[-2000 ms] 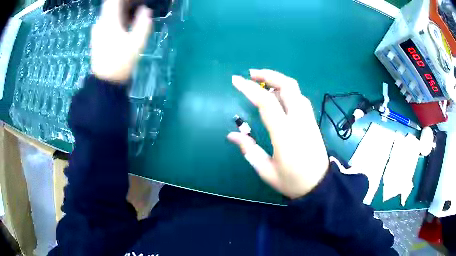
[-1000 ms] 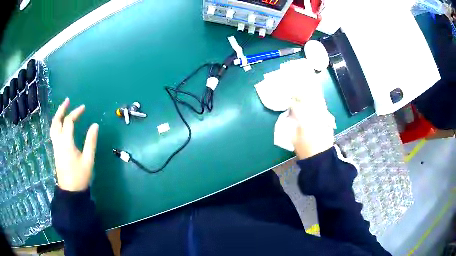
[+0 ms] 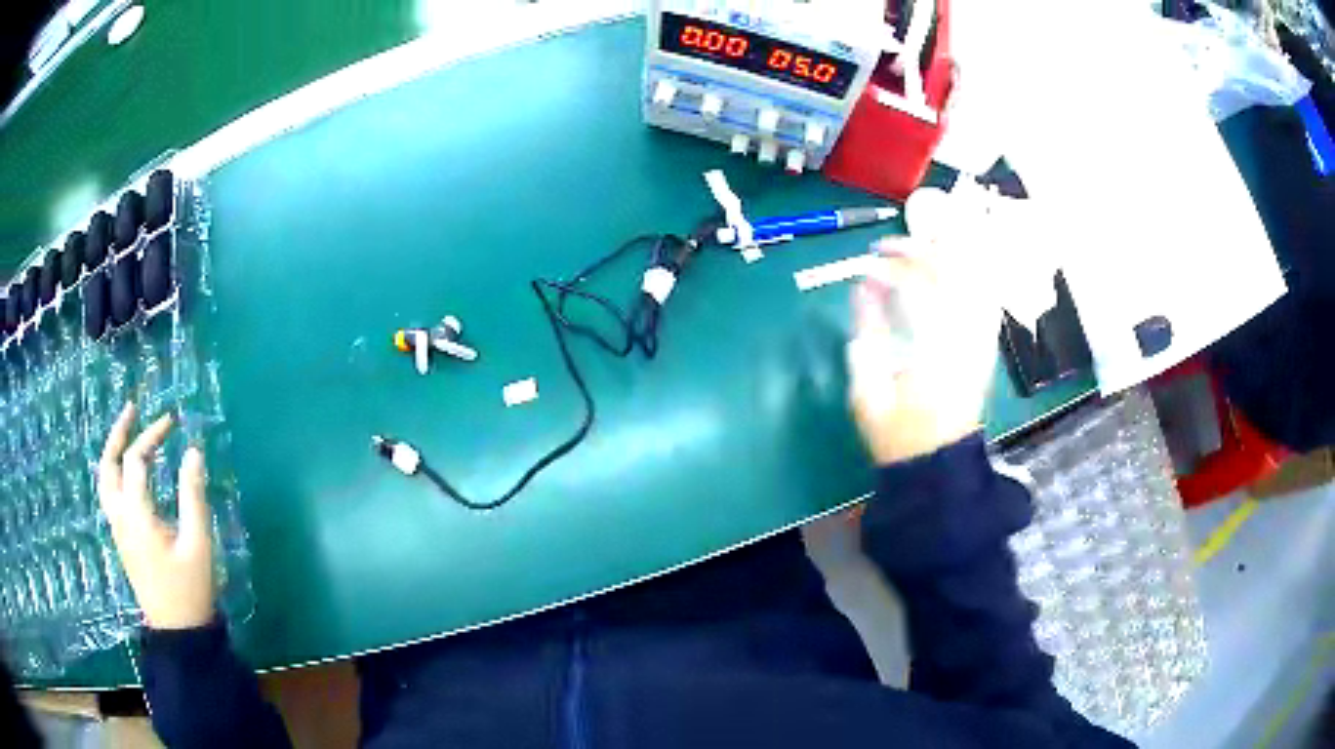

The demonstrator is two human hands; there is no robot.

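My right hand [image 3: 915, 359], blurred, grips white papers [image 3: 974, 278] at the right; they partly cover a black bar-shaped item [image 3: 1044, 344]. My left hand [image 3: 158, 520] is open and empty over the near edge of the clear blister tray [image 3: 88, 483]. Black cases [image 3: 132, 271] fill the tray's far rows. Two earbuds [image 3: 435, 343] with pale stems, one with an orange tip, lie loose on the green mat. The black charging cable [image 3: 586, 403] lies partly coiled, its white-collared tip [image 3: 395, 454] pointing left. A small white sticker [image 3: 520, 391] lies between the earbuds and cable.
The power supply [image 3: 754, 73] stands at the back, reading 0.00 and 05.0, beside a red box [image 3: 893, 132]. A blue and white pen [image 3: 820, 224] and a white strip [image 3: 835, 272] lie near the cable coil. A white machine-like surface [image 3: 1171, 220] is at the right.
Over two seconds both hands have moved away from the mat's middle. Since the last earlier frame, the papers have shifted right over the black bar with my right hand; my left hand has moved slightly left.
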